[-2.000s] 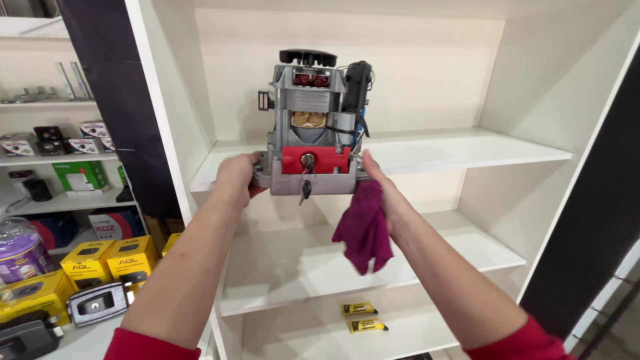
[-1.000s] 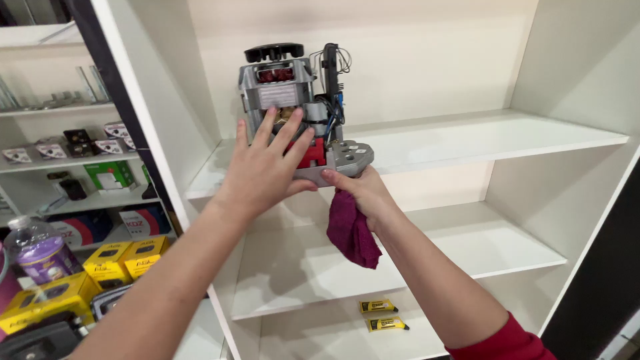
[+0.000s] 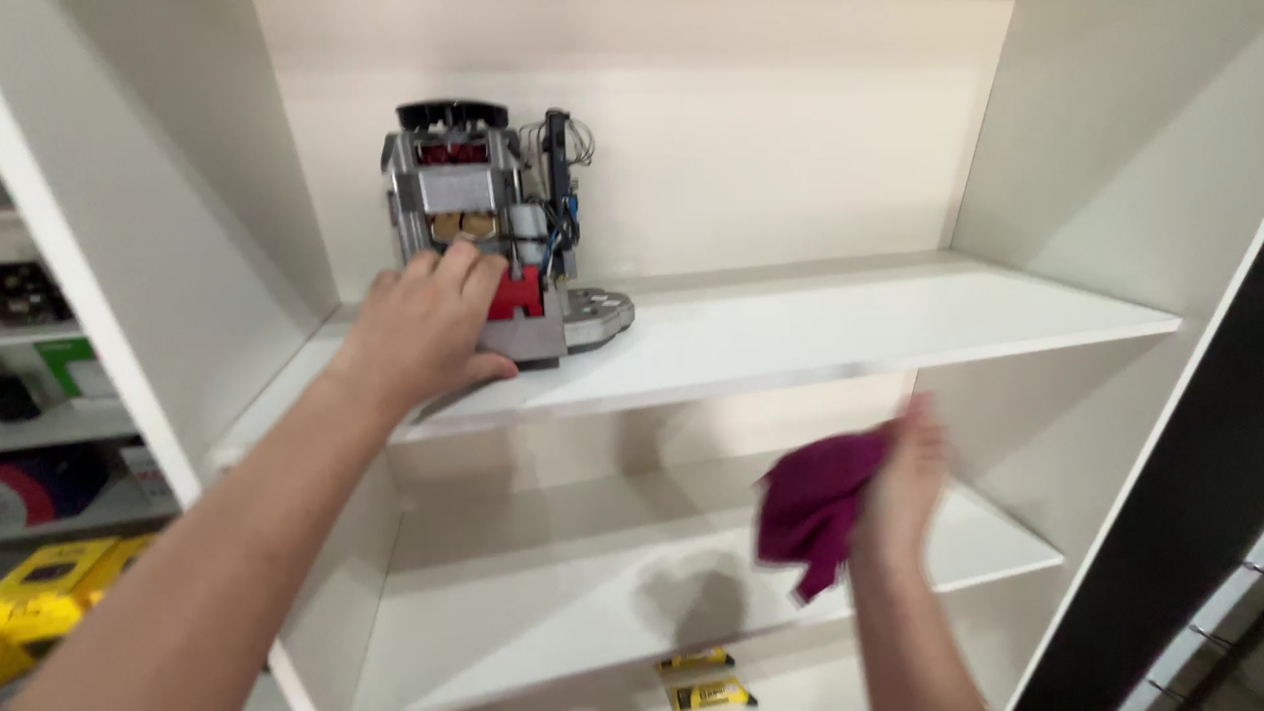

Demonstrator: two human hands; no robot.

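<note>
An opened gate-opener-like motor unit (image 3: pixel 459 188), with a metal frame, copper winding, red part and wires, stands upright at the left of the upper white shelf (image 3: pixel 790 326). My left hand (image 3: pixel 425 321) lies against its lower front, fingers over the red part and thumb low on the metal base; part of the unit is hidden behind it. My right hand (image 3: pixel 904 484), blurred, is off to the right, in front of the lower shelf, and holds a crumpled purple cloth (image 3: pixel 820 504) that hangs to its left.
Below is a second white shelf (image 3: pixel 553 592), with small yellow packets (image 3: pixel 713 694) lower down. White side panels bound the shelves. At the far left are yellow boxes (image 3: pixel 59 583) and a green-and-white box (image 3: pixel 79 370) on neighbouring shelving.
My right hand has left the motor unit's base and moved right with the purple cloth. My left hand remains at the unit's front. The view has moved closer to the shelf.
</note>
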